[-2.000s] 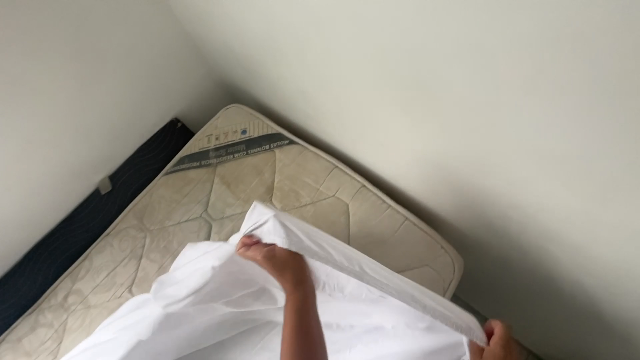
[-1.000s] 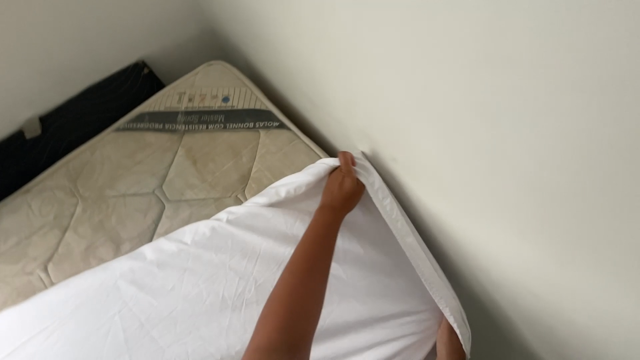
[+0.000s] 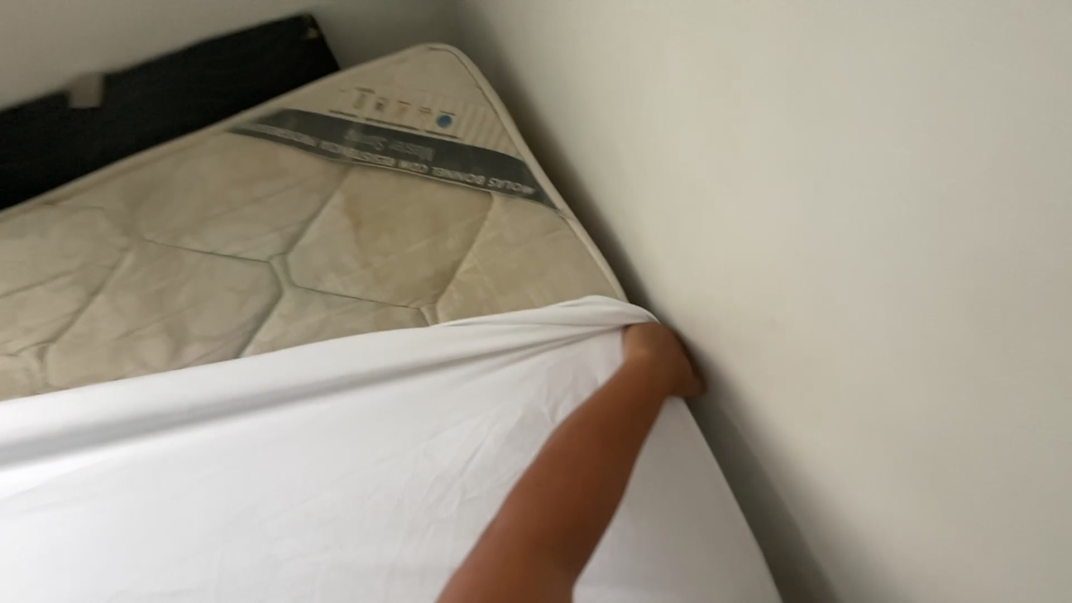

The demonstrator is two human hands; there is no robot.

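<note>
A white sheet (image 3: 276, 469) covers the near part of a beige quilted mattress (image 3: 377, 234). My left hand (image 3: 666, 356) grips the edge of the sheet at the mattress's right side, beside the wall. Creases in the cloth run toward that hand, and its fingertips are hidden at the side of the mattress. Beyond the sheet, the far corner of the mattress lies bare, with a dark printed band (image 3: 402, 155) across it. My right hand is out of view.
A pale wall (image 3: 837, 251) stands along the right side, with a narrow dark gap between it and the mattress. Behind the mattress at the upper left is a dark headboard or panel (image 3: 184, 100) with a small light tab on it.
The sheet, held up loosely two seconds ago, now lies flatter over the mattress. My left hand has moved to the mattress's wall-side edge. My right hand has left the view, which has shifted.
</note>
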